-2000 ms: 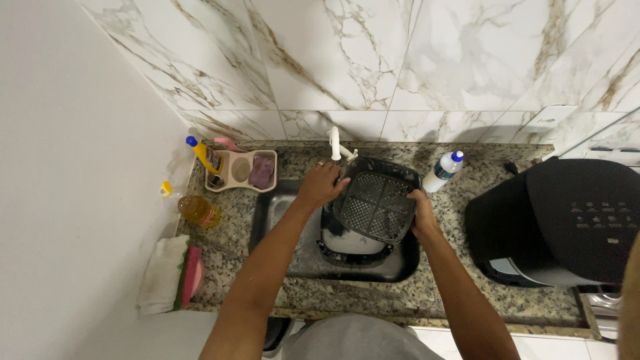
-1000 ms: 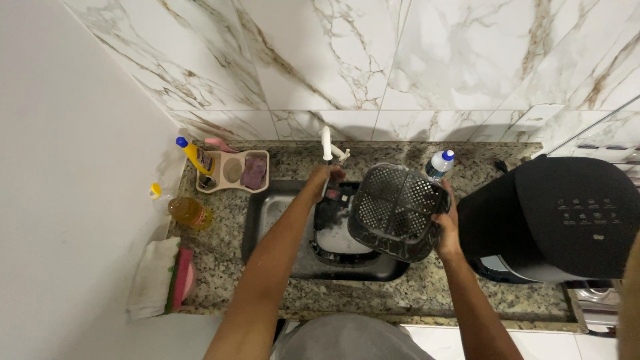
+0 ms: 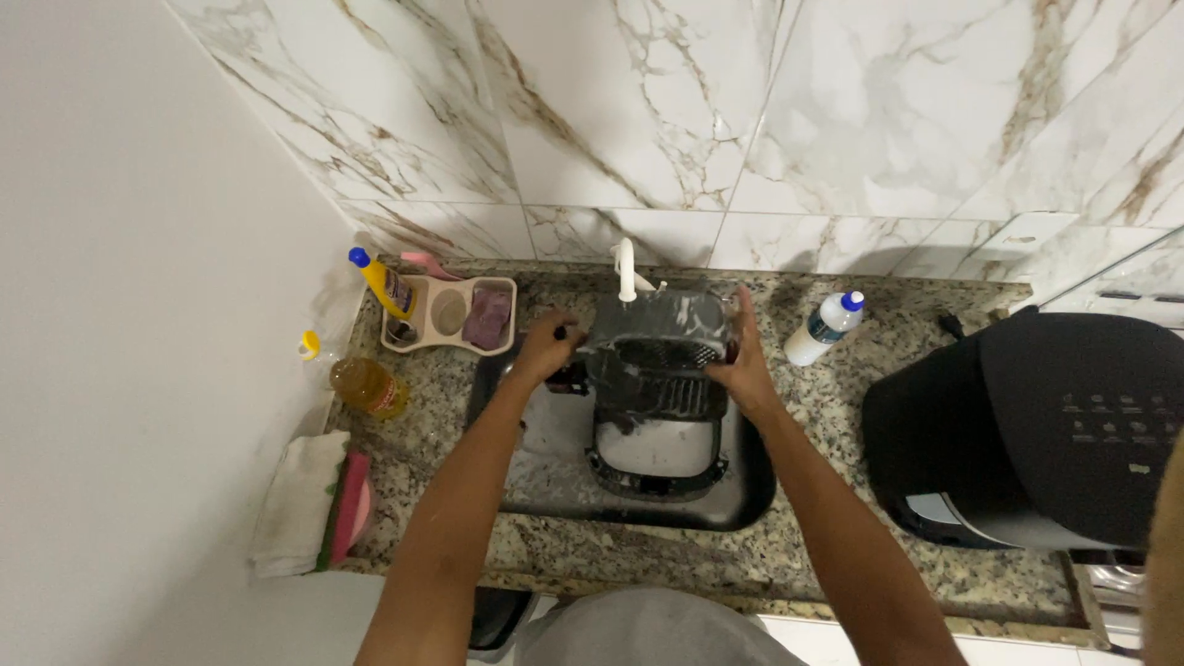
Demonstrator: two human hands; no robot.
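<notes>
Under the white faucet point(image 3: 627, 268), a black perforated air fryer basket point(image 3: 661, 324) is tilted on its side, with soap suds on its surface. My right hand point(image 3: 743, 356) grips its right edge, thumb in front. At the basket's left side is my left hand point(image 3: 552, 342), fingers bent around a small dark thing; whether it also touches the basket is unclear. Below, a black drawer frame with a window point(image 3: 657, 481) lies in the dark sink point(image 3: 546, 495), which has suds on its bottom.
A beige caddy point(image 3: 450, 344) holds a yellow bottle point(image 3: 393, 289) and purple sponge point(image 3: 487, 317). Left are an amber soap bottle point(image 3: 368, 387) and hanging cloth point(image 3: 301, 509). At right stand a white bottle point(image 3: 823, 329) and black air fryer point(image 3: 1008, 425) on the granite counter point(image 3: 823, 555).
The basket has been turned from its perforated face showing to on its side, and brought back left under the faucet. My left hand has moved away from the faucet to the basket's left.
</notes>
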